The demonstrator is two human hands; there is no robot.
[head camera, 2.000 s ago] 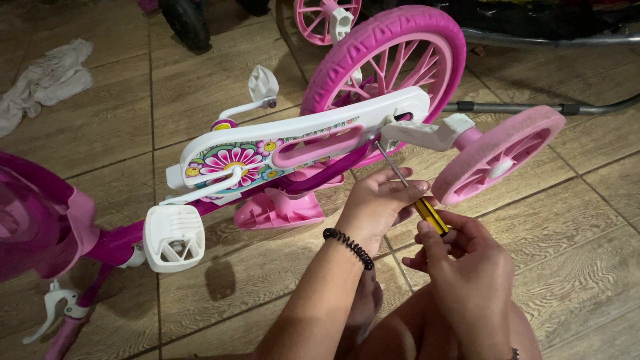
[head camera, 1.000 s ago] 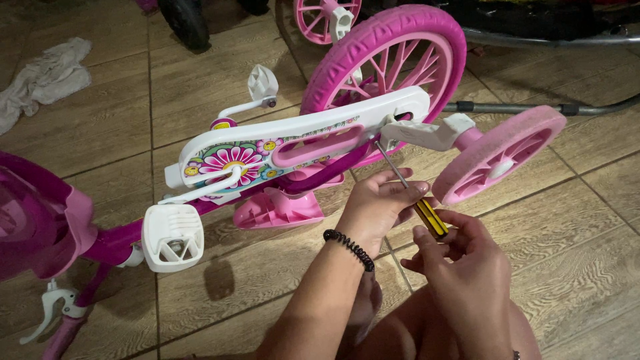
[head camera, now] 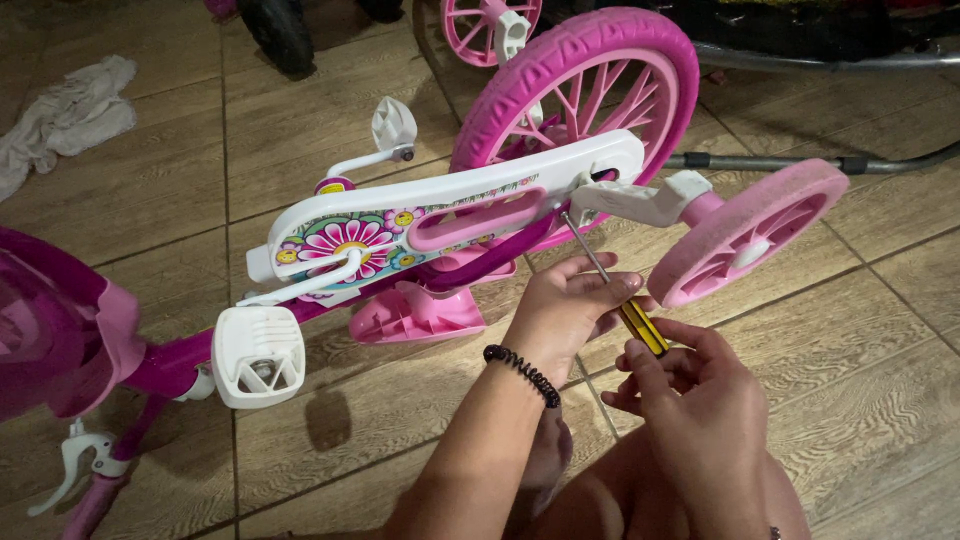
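Note:
A pink and white child's bicycle lies overturned on the floor. My left hand (head camera: 566, 311), with a black coiled band at its wrist, steadies the shaft of a screwdriver (head camera: 642, 327) between thumb and fingers. The fingers of my right hand (head camera: 694, 390) are on its yellow and black handle. The tip meets the frame beside the rear end of the white chain guard (head camera: 457, 187), close to the white bracket (head camera: 637, 202) of a pink training wheel (head camera: 750, 232). Behind the guard stands the rear wheel (head camera: 480, 112).
White pedals (head camera: 259, 358) stick out on both sides. The pink seat (head camera: 416, 315) rests low by the tiles. A brake lever (head camera: 75, 457) is at lower left, a white cloth (head camera: 71, 116) at upper left. A metal tube (head camera: 750, 162) crosses behind the training wheel.

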